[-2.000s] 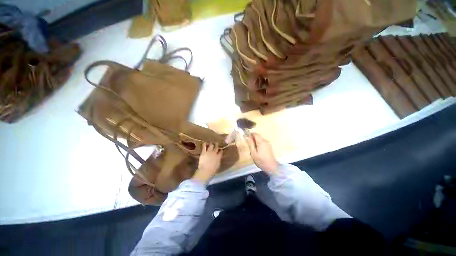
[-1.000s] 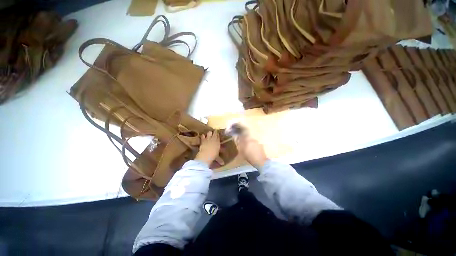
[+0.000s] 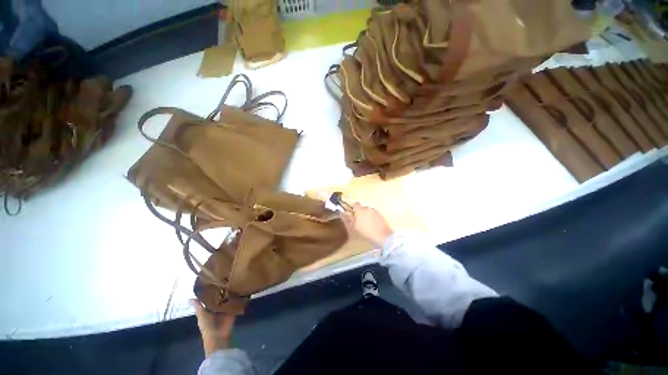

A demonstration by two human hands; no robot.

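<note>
A brown bag body (image 3: 286, 242) with strap loops lies at the table's front edge, its right end on a pale tan board (image 3: 399, 201). My left hand (image 3: 214, 322) is at the bag's lower left corner, at the table edge, with its fingers partly hidden under the brown material. My right hand (image 3: 368, 224) is closed around a small hammer (image 3: 338, 199), its dark head just above the board beside the bag's right end. Two more strapped bags (image 3: 238, 150) lie flat behind the bag body.
A tall layered stack of bag bodies (image 3: 410, 95) stands behind the board. Overlapping brown panels (image 3: 586, 117) lie at the right. A dark brown heap (image 3: 51, 132) is at the far left. Smaller brown pieces (image 3: 255, 33) and a yellow sheet (image 3: 322, 29) are at the back.
My left hand has moved from the bag's right end to its lower left corner. The bag's right part is spread out more. My right hand still holds the hammer, now blurred less.
</note>
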